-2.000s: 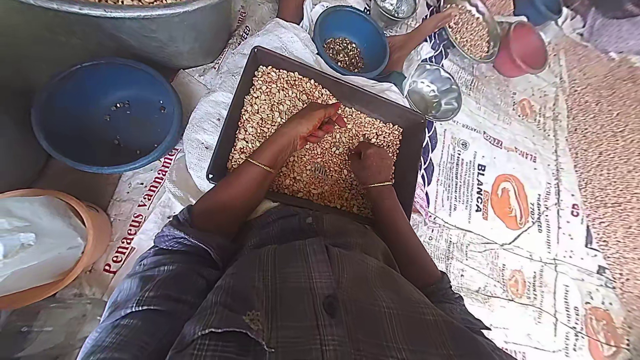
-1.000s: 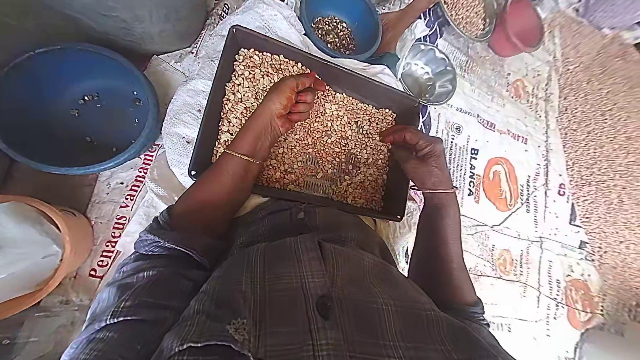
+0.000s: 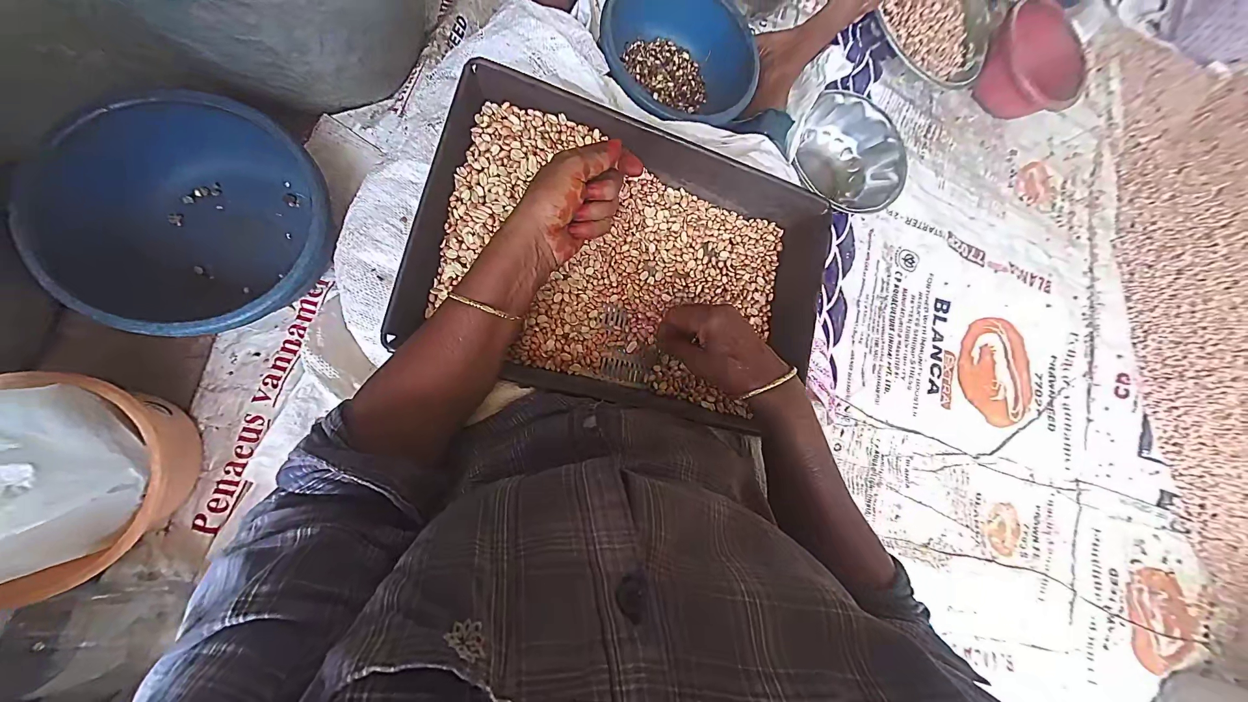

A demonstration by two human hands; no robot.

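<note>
A dark rectangular tray [image 3: 409, 263] rests against my lap, its perforated bottom showing in places. A layer of pale split nuts or seeds [image 3: 673, 234] covers most of it. My left hand [image 3: 580, 200] is held over the upper middle of the tray, fingers curled in; whether anything is inside them I cannot tell. My right hand [image 3: 717, 346] is low over the tray's near right part, its fingers bent down at the pieces, and what it may hold is hidden.
Left lie a large blue basin [image 3: 117, 224] with dark bits and an orange tub [image 3: 175, 458]. Beyond the tray are a blue bowl [image 3: 731, 58] of dark pieces, a fluted metal bowl [image 3: 848, 151], a red bowl [image 3: 1029, 58] and another person's foot [image 3: 780, 58]. Nuts spread right.
My right hand has moved from the tray's right edge inward and nearer my lap, its fingers now down at the pieces. My left hand has stayed over the upper middle.
</note>
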